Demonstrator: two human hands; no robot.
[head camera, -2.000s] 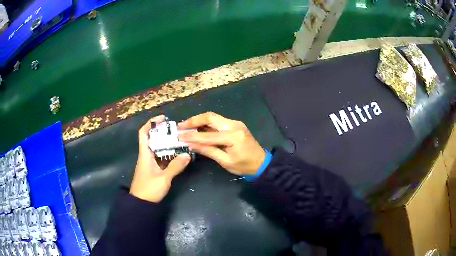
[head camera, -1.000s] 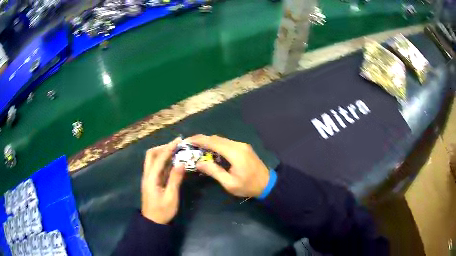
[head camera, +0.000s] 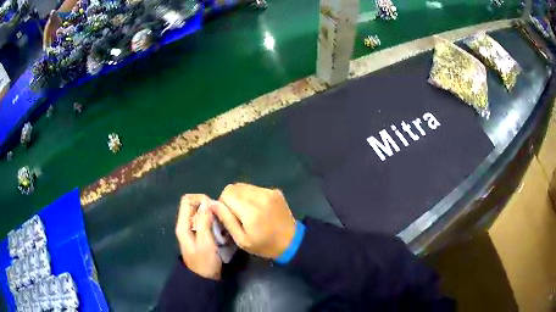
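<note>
A small white and grey unit (head camera: 223, 236) is between my two hands, low over the dark bench. The fingers cover most of it, so its details are hidden. My left hand (head camera: 201, 236) grips it from the left. My right hand (head camera: 259, 220), with a blue band at the wrist, has its thumb and fingers closed at the unit's upper part. Both hands touch each other around the unit.
Pale grey units (head camera: 44, 292) stand in rows on a blue sheet (head camera: 64, 225) at left. A green belt (head camera: 201, 79) carries scattered units and a heap on blue sheet. A post (head camera: 334, 42), black mat (head camera: 347, 146), bags of gold-brass parts (head camera: 458, 76) and cardboard (head camera: 524, 225) are at right.
The unit has turned in my hands and is now mostly covered. Both hands have moved lower in view. The camera view has shifted, showing more of the heap beyond the belt.
</note>
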